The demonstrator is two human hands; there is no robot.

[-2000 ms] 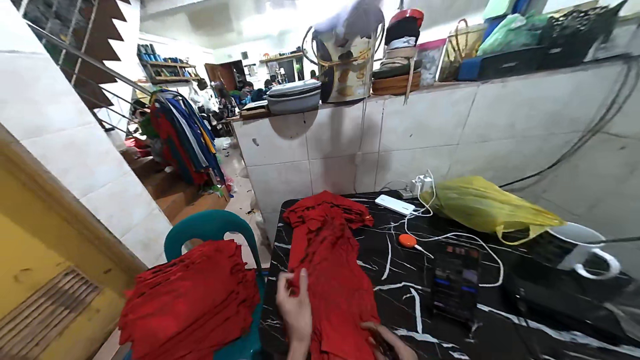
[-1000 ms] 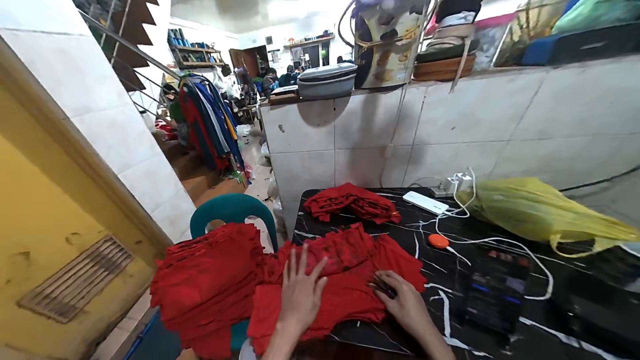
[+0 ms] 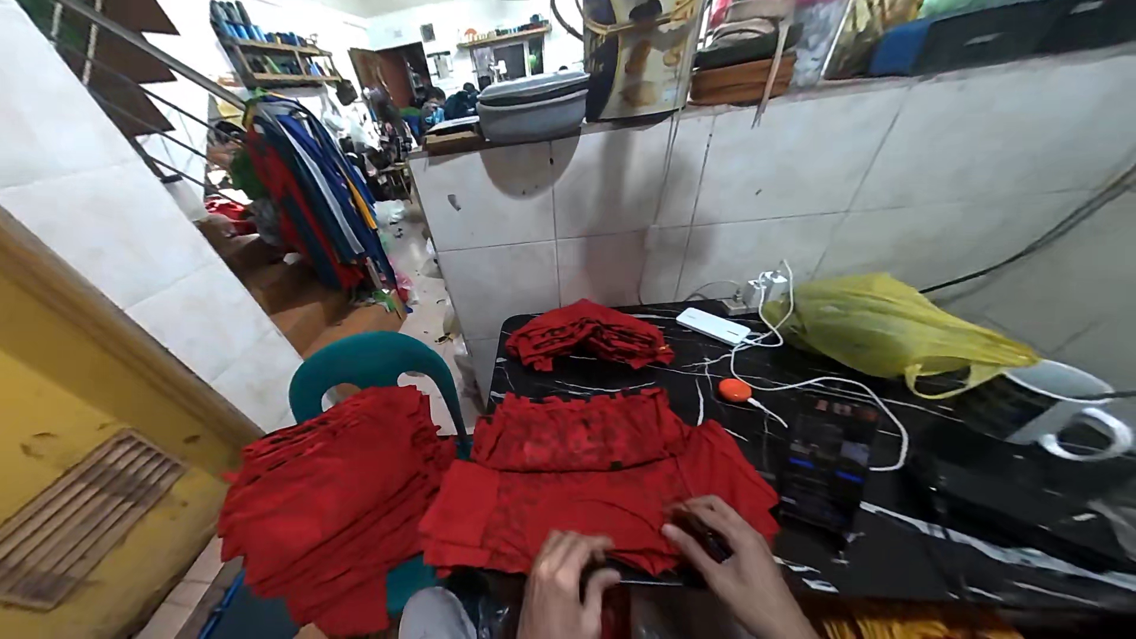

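A red fabric garment (image 3: pixel 577 479) with dark patterning lies on the black marble-patterned table, its far part folded over. My left hand (image 3: pixel 568 581) is at its near edge with fingers curled; whether they grip cloth is hidden. My right hand (image 3: pixel 732 555) rests at the near right of the cloth, with a small dark object (image 3: pixel 708 539) held in its curled fingers. Behind the garment sits a folded red fabric bundle (image 3: pixel 590 335). A thick stack of red cloth pieces (image 3: pixel 342 497) lies on the green plastic chair (image 3: pixel 377 355) to the left.
On the table's right are a smartphone (image 3: pixel 827 470), an orange round object (image 3: pixel 735 390), a white power bank (image 3: pixel 713 326) with cables, a yellow plastic bag (image 3: pixel 887 333) and a mug (image 3: pixel 1065 386). A tiled half wall (image 3: pixel 621 222) stands behind. Hanging clothes (image 3: pixel 311 195) are further back.
The red cloth has gone from a narrow bunched heap to lying spread wide across the table. My left hand has moved from on top of the cloth to its near edge.
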